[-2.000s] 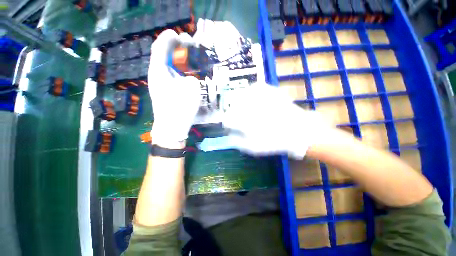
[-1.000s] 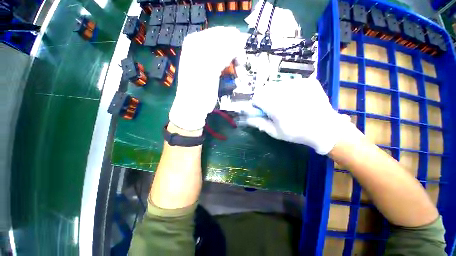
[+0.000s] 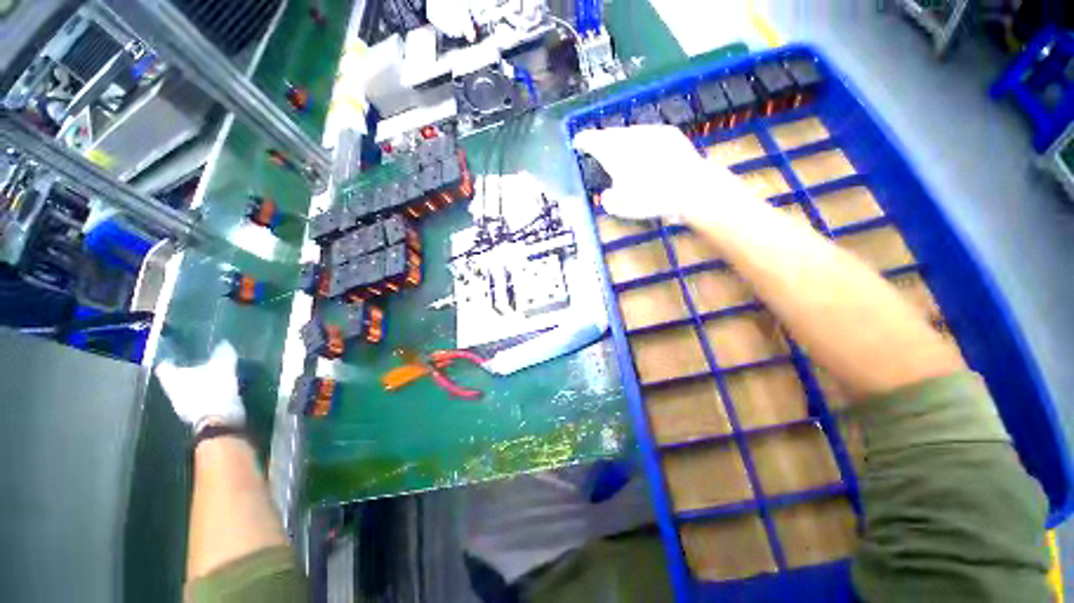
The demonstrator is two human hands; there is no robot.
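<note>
My left hand (image 3: 206,389), in a white glove, is over the green conveyor at the left, its fingers apart and no part visible in it. My right hand (image 3: 645,172), also gloved, is at the upper left cells of the blue divided tray (image 3: 642,415). A black coil component (image 3: 595,176) shows beside its fingers in the left column; whether the fingers grip it is hidden. The white fixture (image 3: 515,283) stands on the bench. The pale blue tool (image 3: 548,350) lies in front of it, beside red-handled pliers (image 3: 457,373) and an orange-tipped item (image 3: 406,376).
Coil components (image 3: 371,256) stand in rows left of the fixture. More coils sit spaced along the conveyor (image 3: 200,306). Coils fill the tray's far row (image 3: 724,100). Metal rails (image 3: 224,100) cross at upper left. A device with a fan (image 3: 485,92) stands at the back.
My left hand has left the fixture and moved left over the conveyor. My right hand has moved from the fixture to the tray. The pale blue tool lies on the bench. The view has shifted.
</note>
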